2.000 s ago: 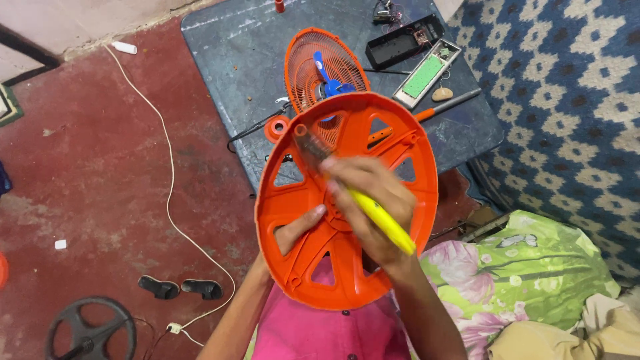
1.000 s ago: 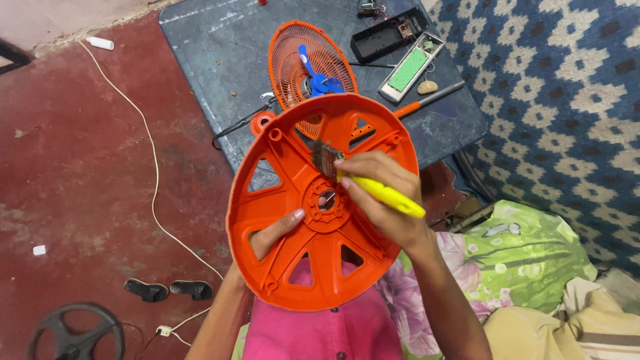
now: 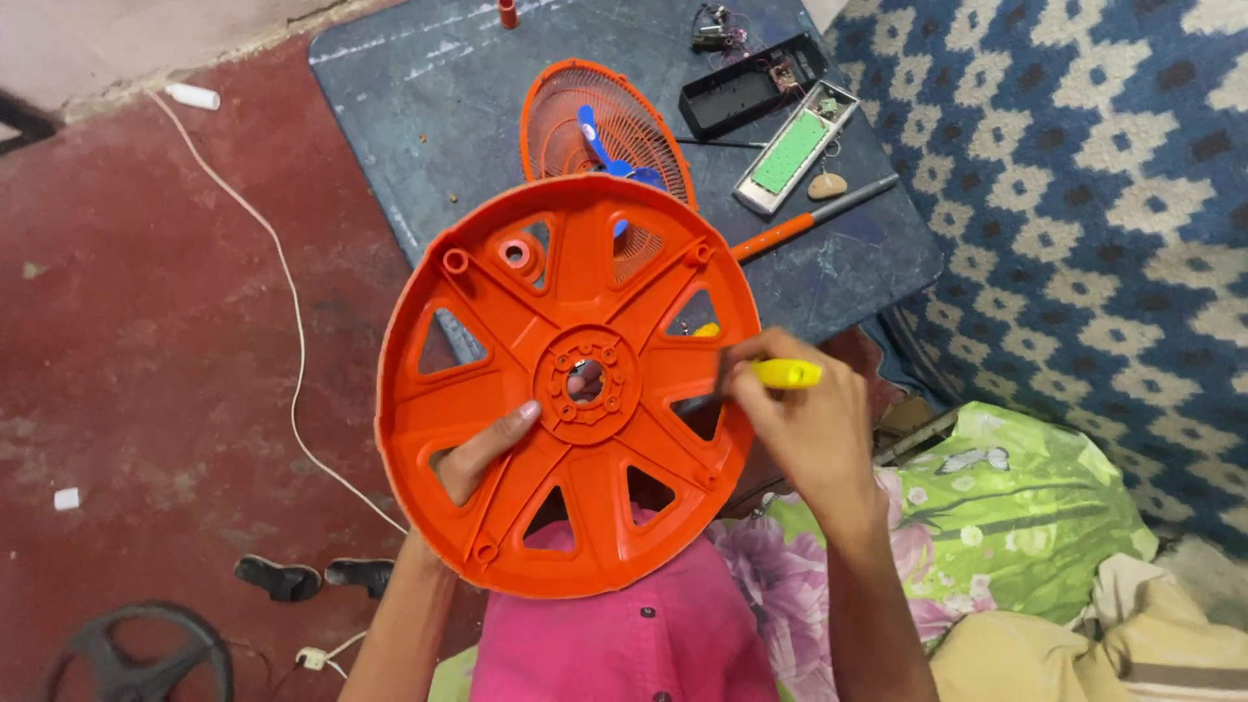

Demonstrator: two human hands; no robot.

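An orange plastic fan base (image 3: 585, 263), round with triangular cutouts, is held up facing me. My left hand (image 3: 483, 453) grips it from the lower left, the thumb through a cutout and pointing at the hub. My right hand (image 3: 804, 419) holds a brush by its yellow handle (image 3: 788, 373) at the base's right rim; the dark bristles are blurred and partly hidden. Behind the base, an orange fan grille (image 3: 556, 117) with blue blades (image 3: 609, 161) lies on the table. A small orange ring-shaped part (image 3: 515, 253) shows through a cutout.
The blue-grey table (image 3: 409, 107) bears a black plastic housing (image 3: 731, 102), a metal case with a green board (image 3: 792, 151) and an orange-and-grey pole (image 3: 804, 222). A white cable (image 3: 283, 253), black sandals (image 3: 278, 577) and a black round base (image 3: 136, 648) lie on the red floor.
My right hand with the brush has moved from near the hub to the base's right rim. My left hand still holds the base.
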